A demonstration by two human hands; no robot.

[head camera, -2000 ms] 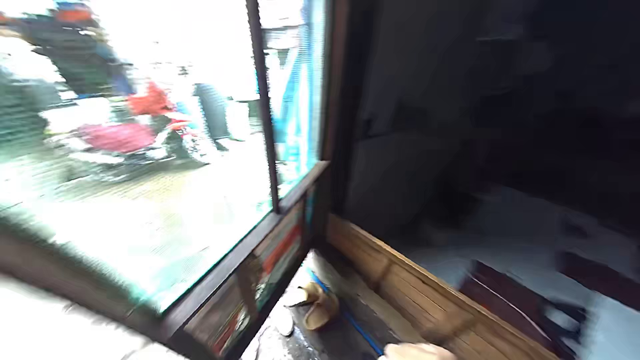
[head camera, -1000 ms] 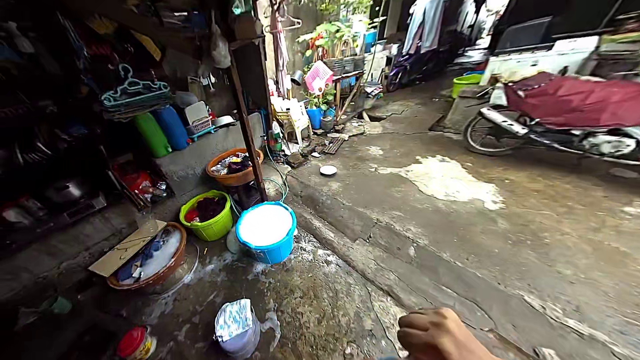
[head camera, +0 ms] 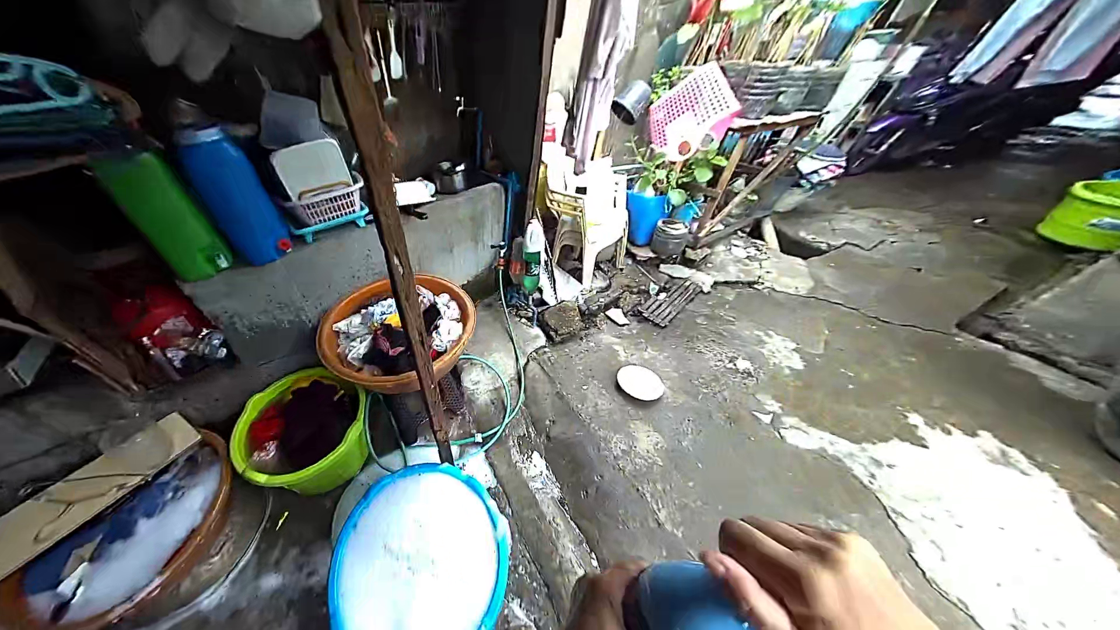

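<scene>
At the bottom edge, my left hand [head camera: 604, 595] is closed around the left side of a rounded blue object [head camera: 691, 597], cut off by the frame. My right hand [head camera: 809, 569] lies over its right side, thumb on top. What the blue object is, I cannot tell. To the left of my hands stands a blue-rimmed tub [head camera: 418, 547] filled with white suds. Behind it are a lime-green basin [head camera: 302, 429] with dark and red cloth and an orange-brown basin [head camera: 398, 332] of mixed laundry. Another brown basin [head camera: 131, 542] holds blue cloth in suds under a wooden board.
A wooden post [head camera: 394, 219] rises behind the suds tub. A green hose [head camera: 516, 350] loops on the concrete. A white plate [head camera: 640, 382] lies on the wet ground. White plastic chairs [head camera: 591, 206], potted plants and rubble stand further back. A cracked gutter edge [head camera: 989, 324] runs at right.
The view has swung from a doorway to the yard, then closer to the basins. One hand showed a second ago; now both hands are on the blue object.
</scene>
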